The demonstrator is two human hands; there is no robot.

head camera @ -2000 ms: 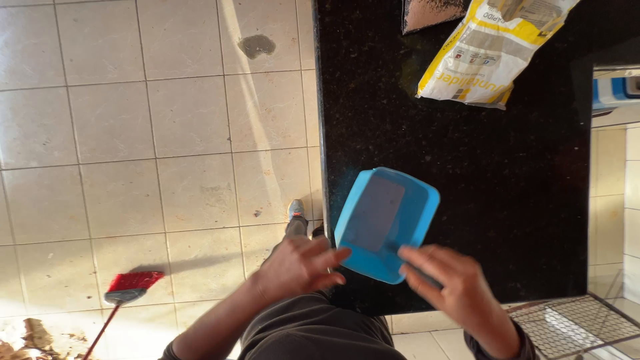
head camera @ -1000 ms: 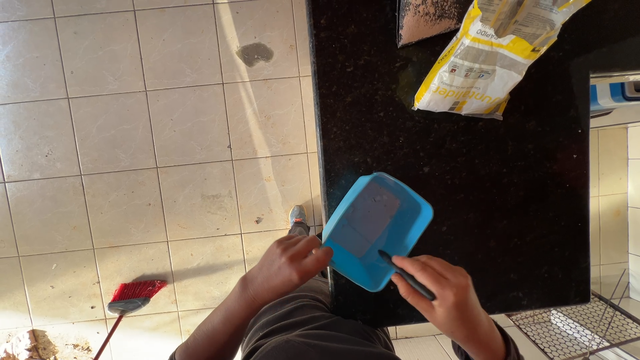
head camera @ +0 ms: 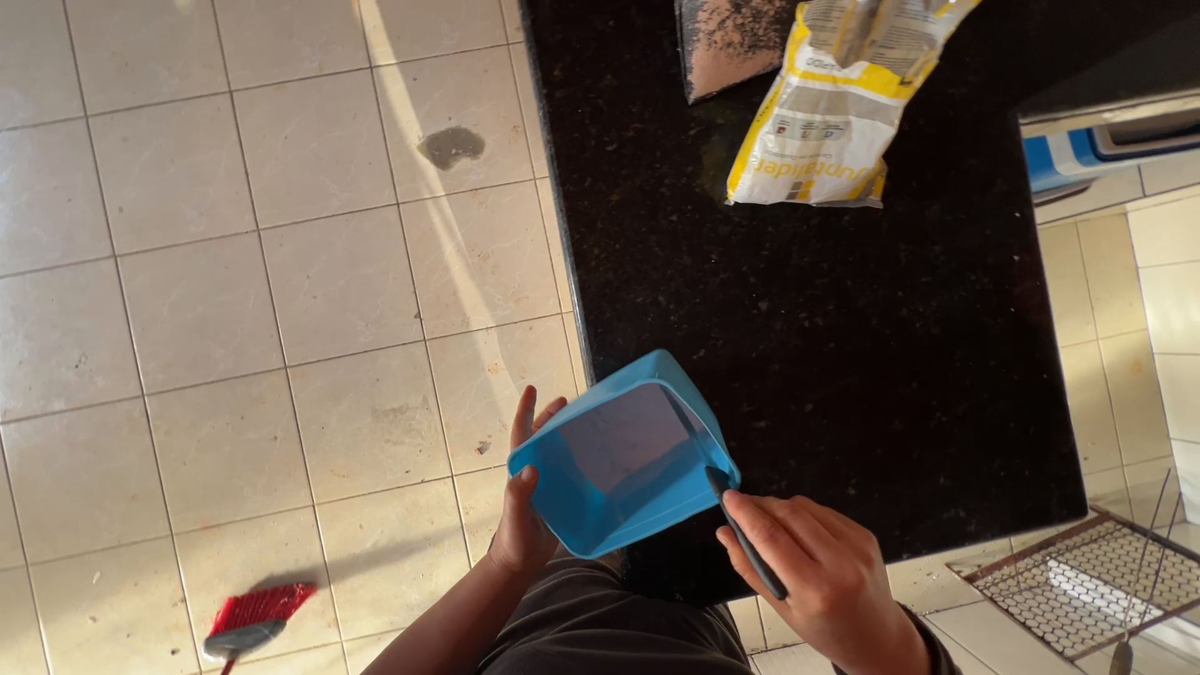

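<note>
My left hand grips the left side of a blue plastic container, thumb over the rim and fingers spread along the outside. The container is tilted at the front-left edge of the black countertop, its opening toward me. A flat patch of pale, greyish material shows inside it. My right hand holds a tool by its dark handle; the tool's tip reaches over the container's right rim, and its working end is hidden inside.
On the black countertop lie a yellow and white printed bag and a clear bag of pinkish material. A red-bristled broom is on the tiled floor at lower left. A wire rack stands at lower right.
My left hand has moved from the container's near edge to its left side and now grips it. The container has turned and tilted toward me. My right hand keeps the dark-handled tool.
</note>
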